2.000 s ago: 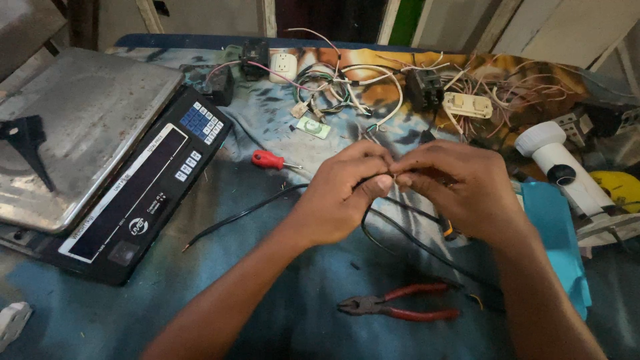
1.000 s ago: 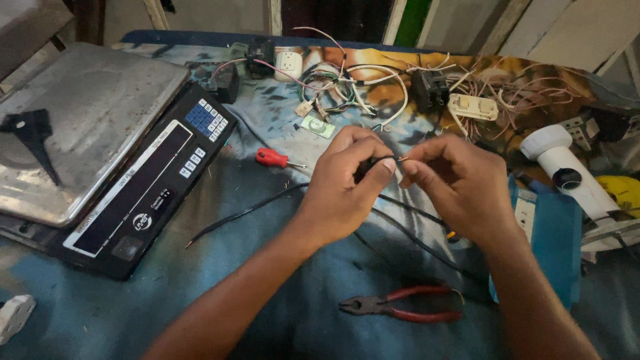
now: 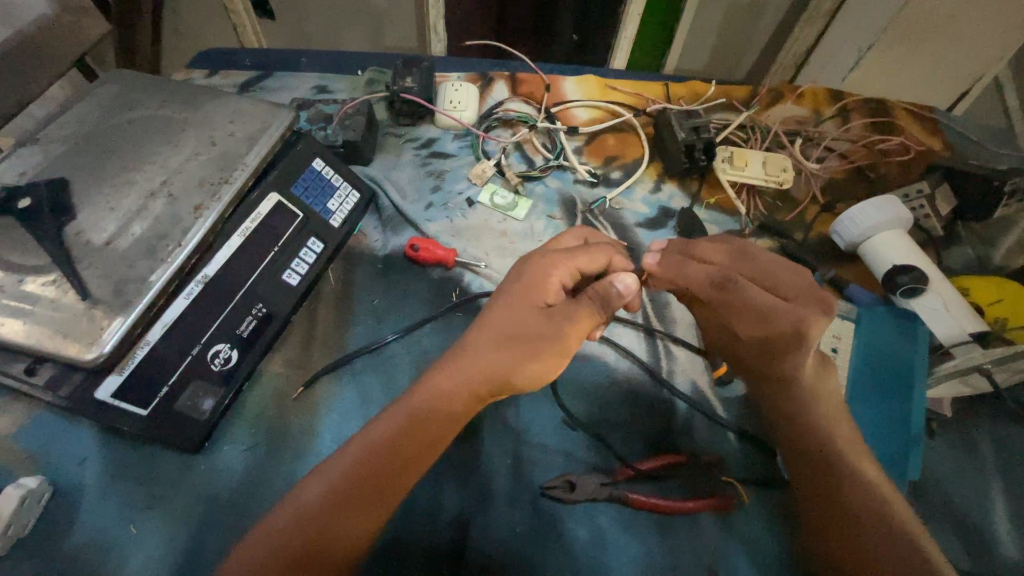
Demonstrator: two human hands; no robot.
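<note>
My left hand (image 3: 564,308) pinches a black electrical cable (image 3: 672,390) between thumb and fingers at the middle of the view. Close against it, my right hand (image 3: 740,300) has its fingertips on what looks like the cable's bare copper end, mostly covered by the fingers. Lengths of black cable run below both hands, and one bared end lies left of them. Red-handled pliers (image 3: 644,484) rest on the cloth below the hands, their handles apart. A red-handled screwdriver (image 3: 432,252) lies left of my left hand, its tip toward it.
A black digital scale with a metal platform (image 3: 152,176) fills the left side. Along the back are a white outlet (image 3: 457,105), coiled wires, a black socket block (image 3: 682,142) and a cream switch plate (image 3: 754,167). A teal box (image 3: 888,384) and white cylindrical device (image 3: 912,268) stand right.
Both hands stay together at the centre. The fingers of my right hand, spread around a visible copper end one second ago, are now closed up against my left fingertips.
</note>
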